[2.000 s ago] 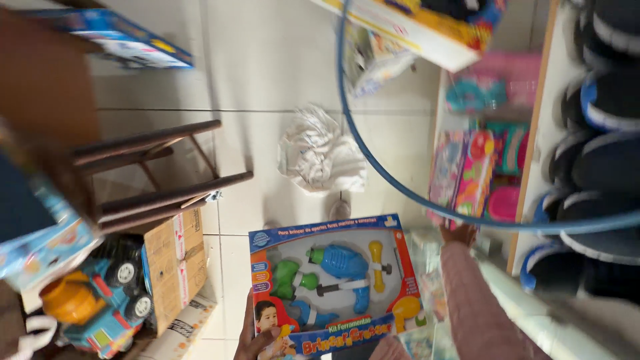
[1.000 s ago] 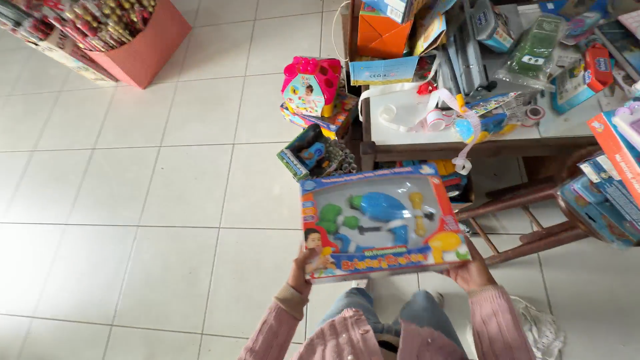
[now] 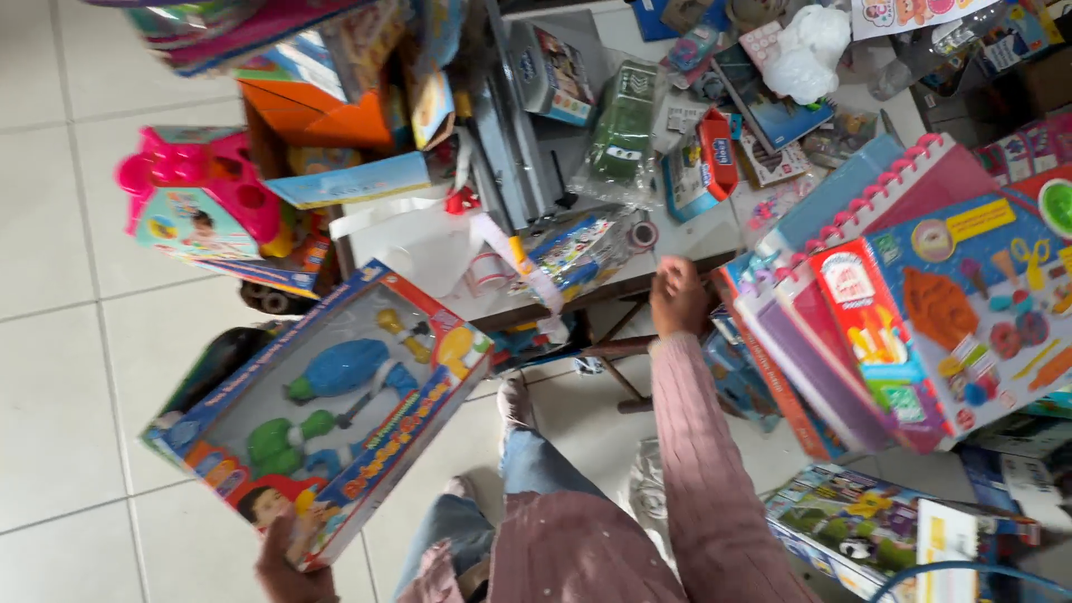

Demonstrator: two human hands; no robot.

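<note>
My left hand (image 3: 289,561) grips the lower corner of a toy tool set box (image 3: 314,402), which is tilted, with blue, green and yellow plastic pieces behind its clear window. My right hand (image 3: 677,297) is at the table's front edge, off the box, its fingers partly curled and blurred; I see nothing in it. Close to its right stands a stack of spiral-bound notebooks (image 3: 837,226) and a modelling dough box (image 3: 963,310). Beyond it on the table lie a roll of tape (image 3: 643,235) and a green toy car in a clear bag (image 3: 624,126).
The cluttered white table (image 3: 385,239) holds an orange carton (image 3: 314,109), a red toy block box (image 3: 712,163) and a white plastic bag (image 3: 806,54). A pink toy (image 3: 197,188) stands left of it. More boxes (image 3: 854,519) lie at the lower right, near a blue hoop (image 3: 930,569).
A second ago both hands held the toy box; my right hand has let go and moved up to the table edge. The box has tilted and moved left in my left hand. The view is closer to the table.
</note>
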